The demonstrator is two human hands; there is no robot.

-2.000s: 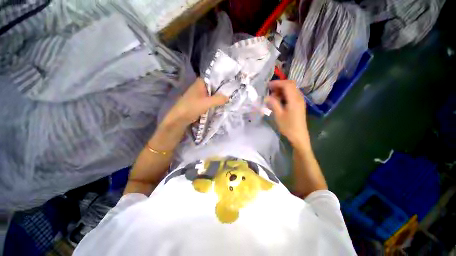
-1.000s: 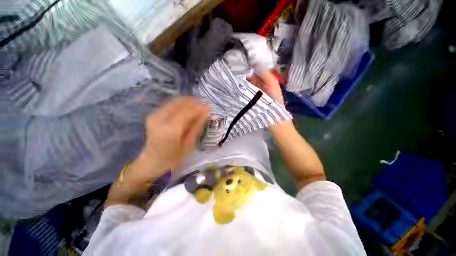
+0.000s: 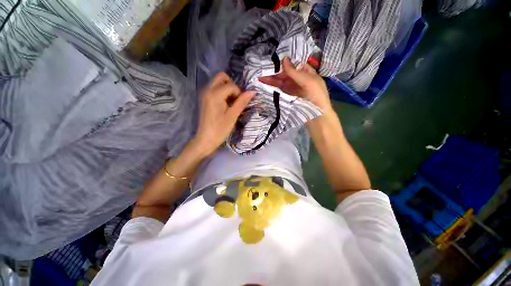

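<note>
A striped garment piece [image 3: 262, 125] with a black trim strip [image 3: 275, 111] lies bunched over my lap, its striped side up. My left hand [image 3: 221, 109] pinches its edge between thumb and fingers near the middle. My right hand [image 3: 302, 84] holds the cloth at the right, fingers partly under a fold, thumb up. The black strip runs down in a curve between the hands; another bit shows above my right fingers. Sheer grey overlay [image 3: 210, 42] hangs behind the piece. Whether my left hand also holds a small tool cannot be seen.
More striped and sheer pieces [image 3: 73, 151] pile at the left beside the white table [image 3: 126, 19] with its wooden edge. A blue crate [image 3: 386, 84] with striped pieces stands at the upper right on green floor [image 3: 364, 131]. A blue stool-like object [image 3: 459, 167] is at the lower right.
The piece has been turned from its pale inner side to its striped side with black trim. My left hand has moved in and now pinches the cloth. The view has shifted slightly.
</note>
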